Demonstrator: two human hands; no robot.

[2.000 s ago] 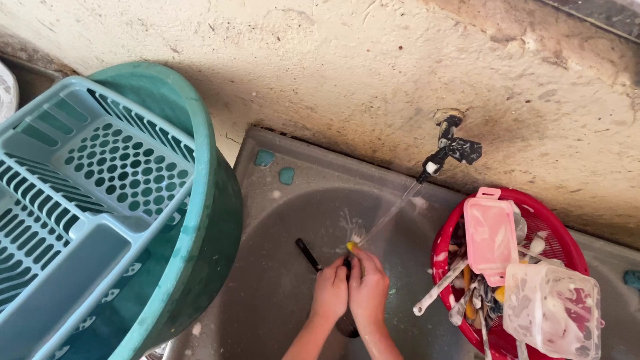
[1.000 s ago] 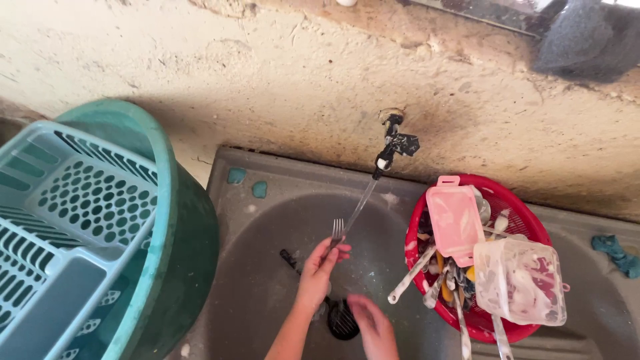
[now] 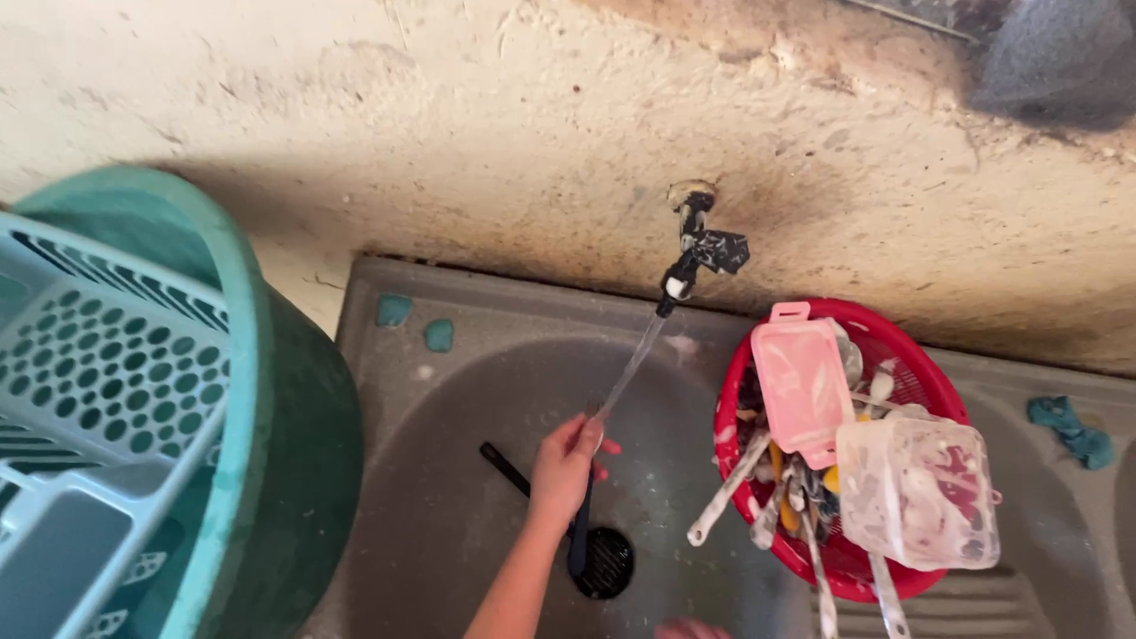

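My left hand (image 3: pixel 565 466) holds a fork (image 3: pixel 595 408) under the water stream running from the black tap (image 3: pixel 682 275); its tines show faintly above my fingers. A dark handle (image 3: pixel 579 532) reaches down from this hand toward the basin floor; whether it belongs to the fork I cannot tell. My right hand (image 3: pixel 692 630) shows only in part at the bottom edge, and what it holds is hidden. Beside my left hand, a black utensil handle (image 3: pixel 506 469) lies in the grey sink basin (image 3: pixel 426 497), near the black slotted piece (image 3: pixel 603 564).
At the right, a red basket (image 3: pixel 732 399) holds soapy utensils, a pink lid (image 3: pixel 803 386) and a clear plastic container (image 3: pixel 919 493). A teal tub (image 3: pixel 306 444) with a blue dish rack (image 3: pixel 115 355) stands at the left. A teal cloth (image 3: pixel 1071 432) lies at far right.
Both hands were together under the tap at first; now they are apart. The right hand has moved down to the frame's bottom edge. The fork, upright in the left hand earlier, is now under the stream.
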